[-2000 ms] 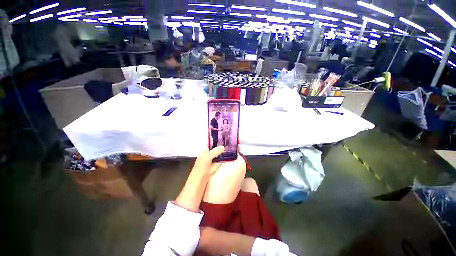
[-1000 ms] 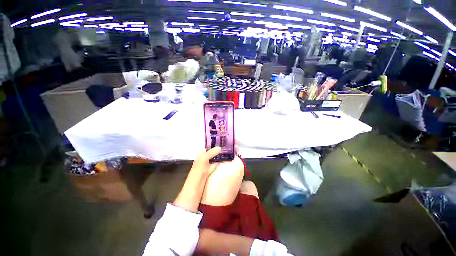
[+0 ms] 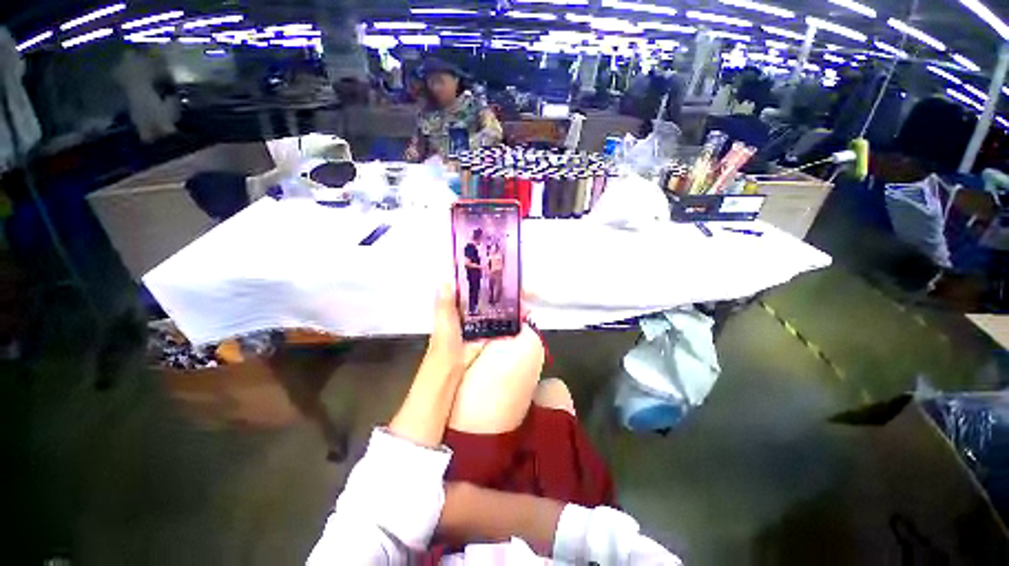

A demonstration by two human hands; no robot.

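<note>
A smartphone (image 3: pixel 487 269) in a red case stands upright in front of me, its lit screen showing two standing figures. My left hand (image 3: pixel 451 323) holds it by the lower left; the thumb lies along the left edge and the other fingers are hidden behind it. The phone is above my bare knee, in front of the table's edge. My right forearm crosses low in the picture to the left; my right hand is hidden behind my left sleeve.
The white-covered table (image 3: pixel 321 265) bears thread spools (image 3: pixel 567 195), plastic bags (image 3: pixel 633 206), a dark box (image 3: pixel 717 207) and a dark slim item (image 3: pixel 375 234). A person (image 3: pixel 456 116) is behind it. A pale bag (image 3: pixel 668 370) hangs below its edge; a carton (image 3: pixel 227 392) is underneath.
My left thumb has moved off the lower screen to the phone's left edge. The phone sits slightly higher in the picture. The person opposite now shows upright, and the pale bundle before them is gone.
</note>
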